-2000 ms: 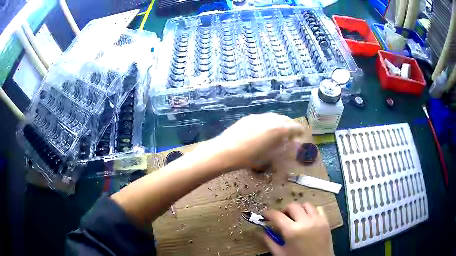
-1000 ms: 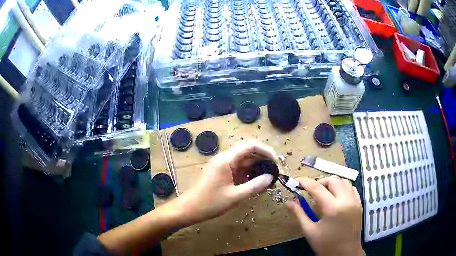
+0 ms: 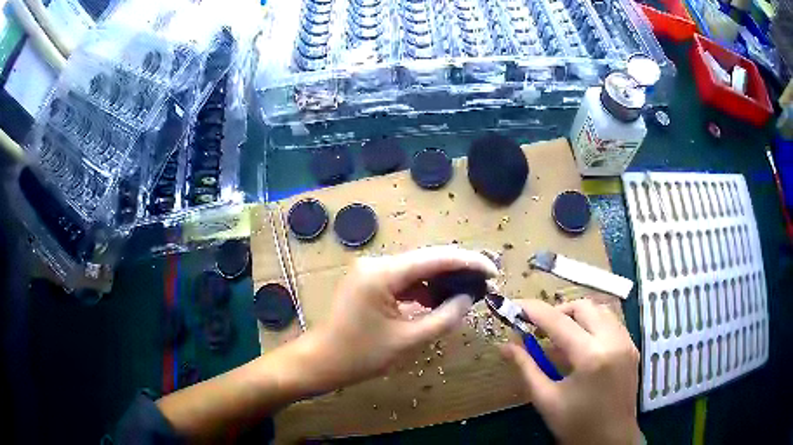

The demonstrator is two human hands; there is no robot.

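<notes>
My left hand (image 3: 383, 317) holds a dark round speaker driver (image 3: 454, 287) over the tan cardboard sheet (image 3: 348, 391); fingers hide part of it. My right hand (image 3: 581, 361) grips the blue-handled cutters (image 3: 541, 355). Their silver jaws are at the driver's right edge; whether they touch it, I cannot tell. Pale and brown trimmings (image 3: 435, 352) lie scattered below and around the hands. Several flat black drivers (image 3: 355, 224) lie on the cardboard and the green mat.
A black foam pad (image 3: 497, 169), white-handled scraper (image 3: 591, 276) and tweezers (image 3: 289, 269) lie on the cardboard. Clear blister trays (image 3: 391, 83) stand behind. A white bottle (image 3: 607, 126) with its cap open, a slotted white sheet (image 3: 700, 287) and a red bin (image 3: 730, 83) are at right.
From two seconds ago, my left hand has drawn back from over the cardboard and holds a driver. My right hand has raised the cutters to its edge. The view has shifted.
</notes>
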